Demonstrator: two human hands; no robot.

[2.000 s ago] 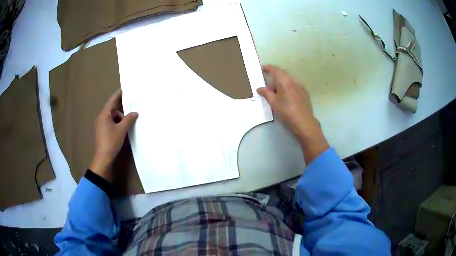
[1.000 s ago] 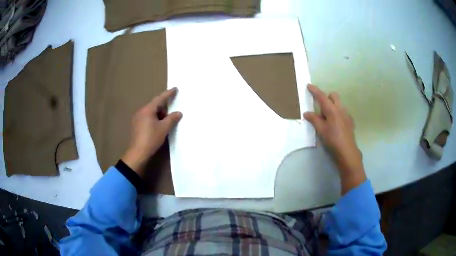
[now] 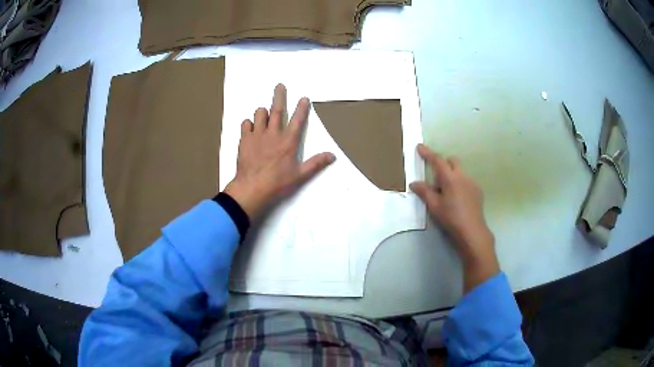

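The white card template (image 3: 315, 244) lies flat over a brown cut panel (image 3: 161, 143), which shows at the card's left and through its window with one curved edge. The card's lower right corner has a curved notch. My left hand (image 3: 276, 154) lies flat on the card left of the window, fingers spread, gripping nothing. My right hand (image 3: 452, 197) is at the card's right edge, with forefinger and thumb on that edge beside the window. Whether it holds a small chalk cannot be seen.
A stack of brown panels (image 3: 251, 21) lies at the far side. Another brown pile (image 3: 43, 158) is at the left. A tied beige bundle (image 3: 606, 190) and a twisted strip (image 3: 579, 140) lie at the right. Dark bundles sit in both far corners. The white table (image 3: 502, 251) curves along its near edge.
My left hand has moved from the card's left edge onto its surface and spread its fingers. My right hand stays at the right edge. The view has shifted slightly.
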